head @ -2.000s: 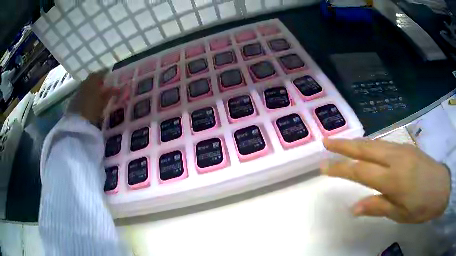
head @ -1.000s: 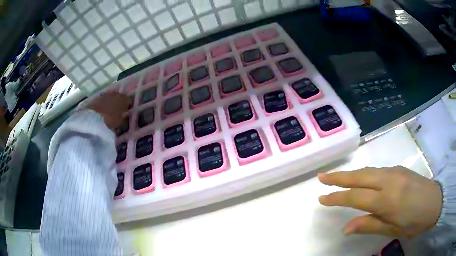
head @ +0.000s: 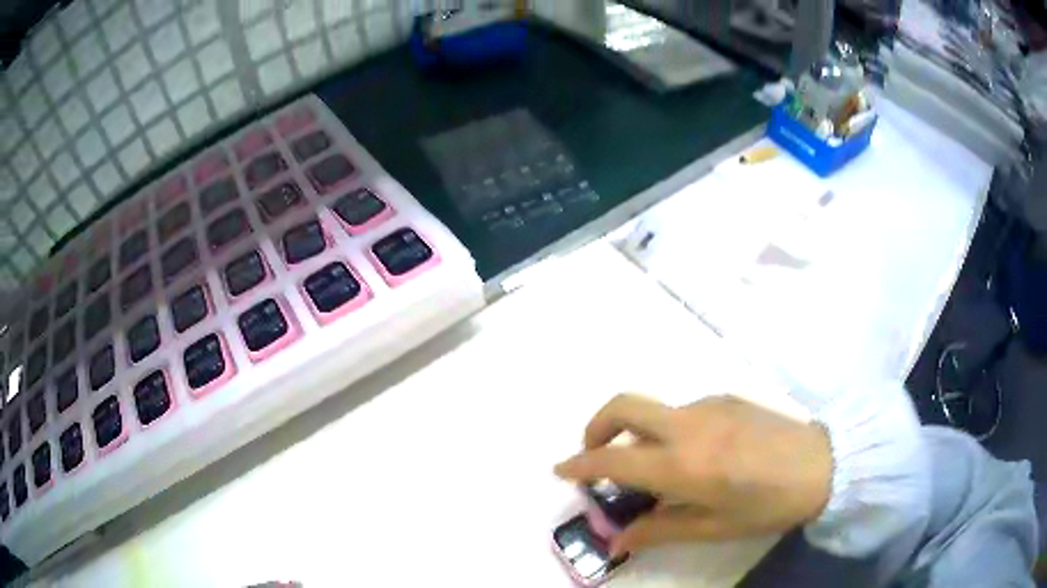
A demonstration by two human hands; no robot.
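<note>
My right hand is at the lower right over the cream-white work surface, its fingers around a dark, pink-rimmed smartwatch unit. A second smartwatch unit lies on the surface just below it, its face reflecting white light; the two overlap in view, and I cannot tell if they touch. The thick white foam tray stands at the left, with rows of pink-rimmed units in its pockets. My left hand is out of the picture.
A clear film sheet lies on the dark green mat beyond the tray. A blue parts bin stands at the upper right on white sheeting. A white grid panel stands behind. A small dark thing shows at the bottom edge.
The view has swung right, so the tray appears further left. My left hand has left the picture. My right hand, earlier empty with fingers spread, is now around a unit.
</note>
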